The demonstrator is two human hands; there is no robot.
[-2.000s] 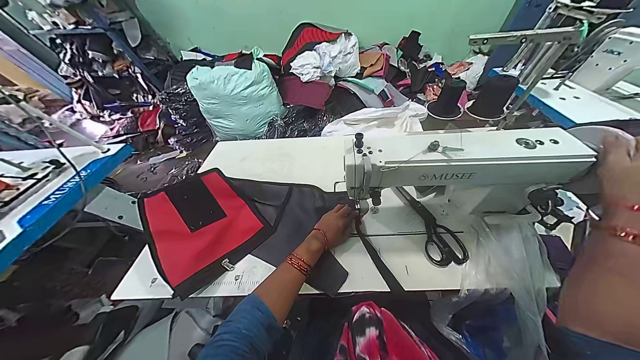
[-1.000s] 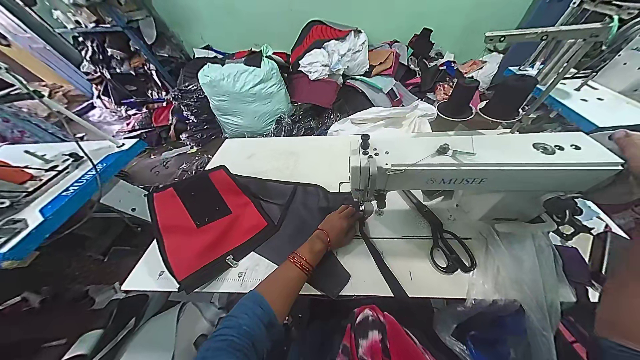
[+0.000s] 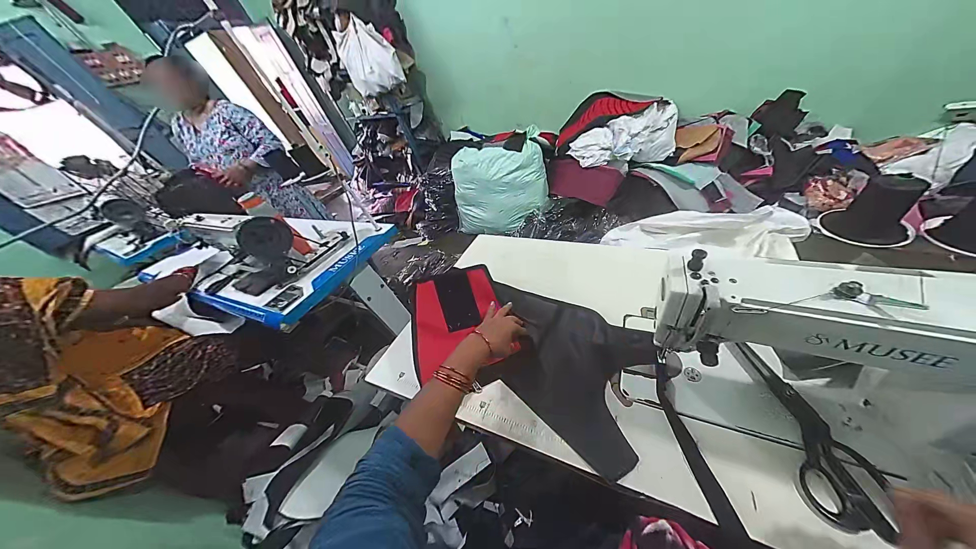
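Note:
My left hand [image 3: 501, 333] rests on the red panel [image 3: 433, 335] of a black and dark grey fabric piece [image 3: 568, 366], its fingers spread near a black patch [image 3: 457, 300]. The piece lies on the white table and reaches under the needle area of a Musee sewing machine [image 3: 808, 313]. A black binding strip [image 3: 694, 450] runs from the needle area to the table's front edge. At the bottom right, my right hand [image 3: 934, 518] shows only in part, blurred, close to the handles of black-handled scissors [image 3: 835, 473]; whether it touches them is unclear.
A co-worker in yellow and brown clothing [image 3: 99, 374] sits at a blue-edged machine table [image 3: 328, 282] on the left. Another person [image 3: 229, 145] stands behind. Fabric scraps, a pale green bag [image 3: 499, 187] and black thread cones [image 3: 873, 210] lie beyond my table.
My left hand has moved left from beside the needle onto the red panel. My right hand has left the machine's right end and is now low, near the scissors. The view has swung left.

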